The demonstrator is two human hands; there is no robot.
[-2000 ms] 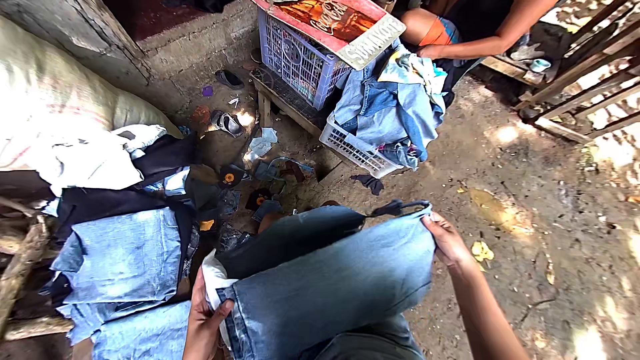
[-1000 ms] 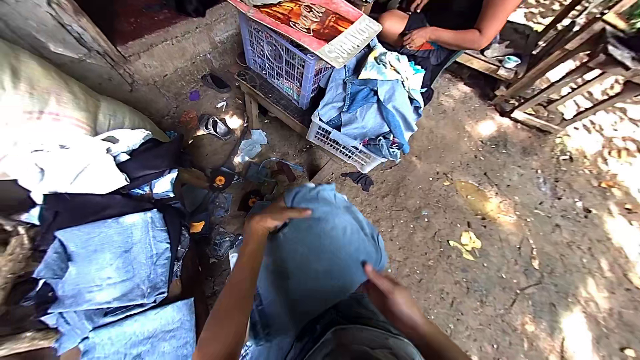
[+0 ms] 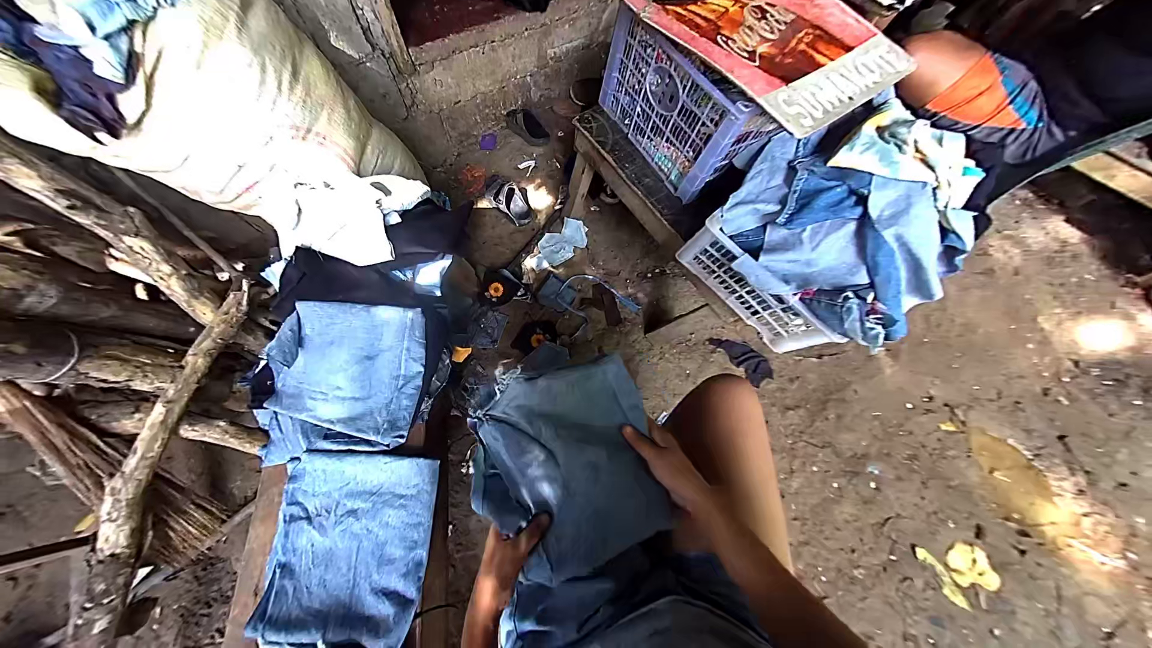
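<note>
A piece of blue-grey denim point(image 3: 576, 450) lies over my lap, held between my two hands. My left hand point(image 3: 517, 549) grips its lower left edge, the thumb on top. On its right side my right hand point(image 3: 670, 463) holds the edge, fingers partly under the cloth. To the left, a folded light-blue denim piece point(image 3: 346, 544) lies on a wooden bench, with another stack of folded denim point(image 3: 351, 373) just beyond it. Dark cloth point(image 3: 328, 279) lies under and behind that stack.
A white plastic basket point(image 3: 765, 306) heaped with denim point(image 3: 837, 216) stands front right, beside a purple crate point(image 3: 670, 99) on a low wooden bench point(image 3: 630, 202). A person's knee point(image 3: 945, 67) is behind. Rough branches point(image 3: 171, 405) and a large sack point(image 3: 261, 117) are at left; scraps and sandals point(image 3: 508, 200) litter the ground.
The denim, stretched out long between my hands two seconds ago, is now gathered smaller over my lap. My left hand has moved from on top of the cloth to its lower left edge. The view has shifted left.
</note>
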